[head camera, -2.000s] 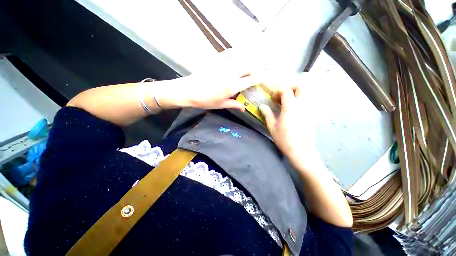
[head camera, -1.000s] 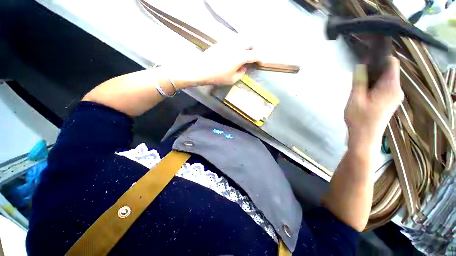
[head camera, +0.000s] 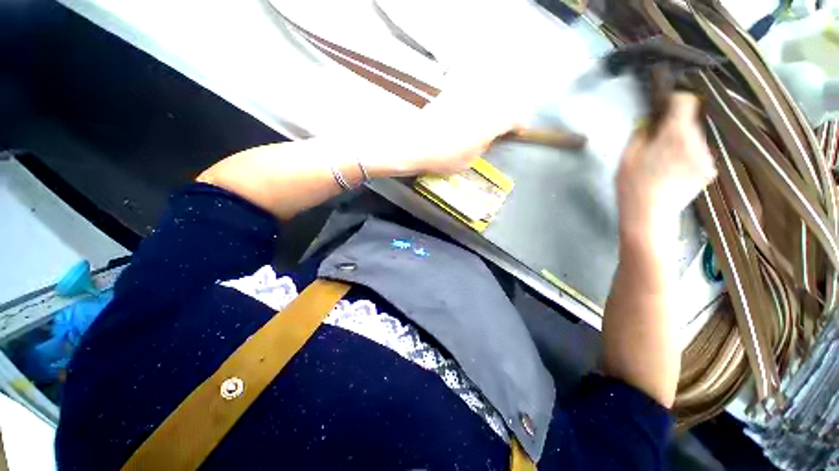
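My left hand (head camera: 465, 138) is bare and shut on a brown strap (head camera: 552, 139), whose end sticks out to the right over the grey board (head camera: 547, 202). The yellow jig (head camera: 467, 193) with a pale centre lies at the board's near edge, just below my left hand, which partly covers it. My right hand (head camera: 667, 152) is raised at the right, blurred, and holds the cobbler's hammer (head camera: 658, 69) by its handle. The hammer's dark head is above the hand, apart from the strap.
A heap of brown striped straps (head camera: 754, 212) fills the right side. Loose brown strips (head camera: 368, 69) and a thin dark sliver (head camera: 402, 33) lie on the white table. Grey-silver pieces (head camera: 798, 405) are at lower right. Blue plastic (head camera: 74, 322) is in a tray at left.
Two seconds ago both hands were at the jig and the hammer lay on the board. My right hand has since taken the hammer. My left hand has moved right with the strap since one second ago.
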